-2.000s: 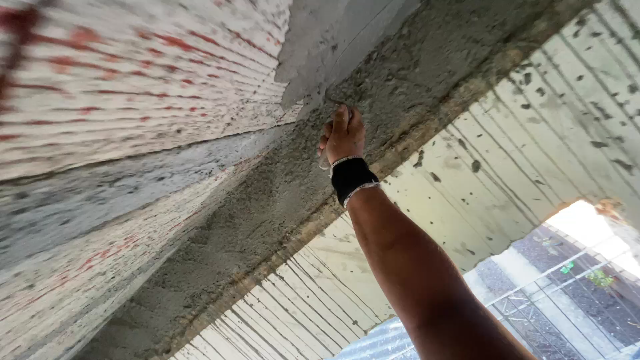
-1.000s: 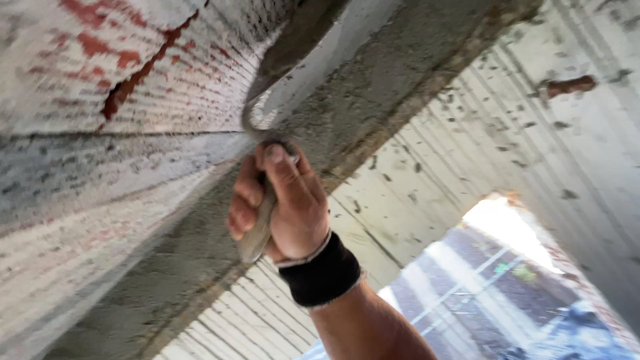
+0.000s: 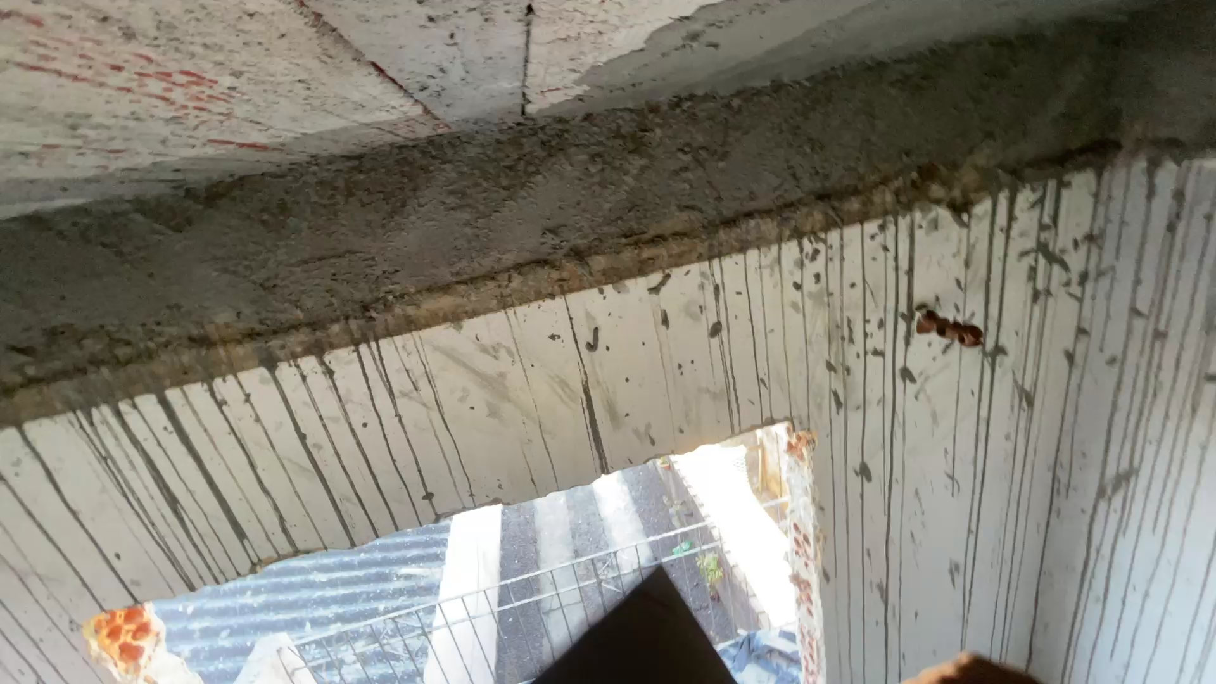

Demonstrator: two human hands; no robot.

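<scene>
A band of grey mortar (image 3: 532, 209) runs slantwise under the ceiling (image 3: 237, 85), with a rough surface and a ragged brownish lower edge. Smoother grey mortar (image 3: 703, 57) covers part of the ceiling at the upper right. At the bottom middle rises the dark corner of a flat object (image 3: 646, 636); what it is cannot be told. A brown rounded shape (image 3: 969, 670) shows at the bottom edge to its right, perhaps part of my right hand, too little to tell. My left hand is out of view.
Below the mortar, the pale wall (image 3: 456, 399) bears dark drips and splashes. A broken-edged opening (image 3: 807, 551) shows a wire fence (image 3: 380, 636) and corrugated roofing (image 3: 332, 579) beyond. A reddish hole (image 3: 950, 328) marks the wall at the right.
The hand with the black wristband, which held a trowel against the mortar one second ago, has left that place. The view has turned, and the dark corner has come in at the bottom.
</scene>
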